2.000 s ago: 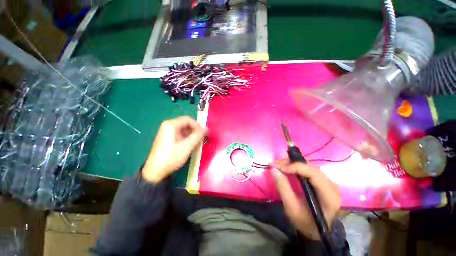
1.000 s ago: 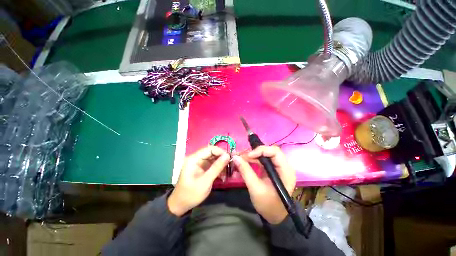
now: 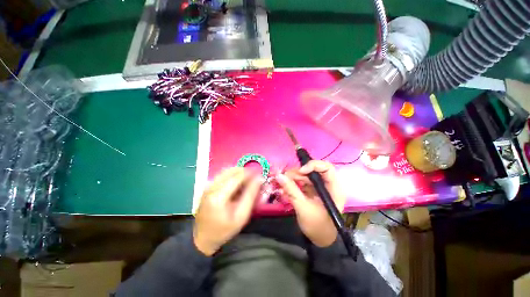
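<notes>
The green ring PCB (image 3: 253, 159) lies on the pink mat (image 3: 273, 116), its lower part hidden by my left hand. My left hand (image 3: 228, 203) is at the ring's lower left, blurred, and I cannot tell whether its fingers hold anything. My right hand (image 3: 311, 200) holds the black soldering iron (image 3: 319, 188), its metal tip pointing up and away above the mat. The right fingertips are beside thin lead wires (image 3: 332, 152). A small dark connector (image 3: 272, 198) shows between the hands.
A pile of connector leads (image 3: 200, 93) lies at the mat's back left, before the framed panel (image 3: 200, 71). Clear blister trays (image 3: 35, 156) are at left. The fume hood (image 3: 354, 110) hangs over the mat's right part. A yellowish tip cleaner pot (image 3: 430, 152) stands at right.
My left hand has come from the mat's left edge to the ring, beside my right hand, and its fingers are now blurred. The view has shifted to the right.
</notes>
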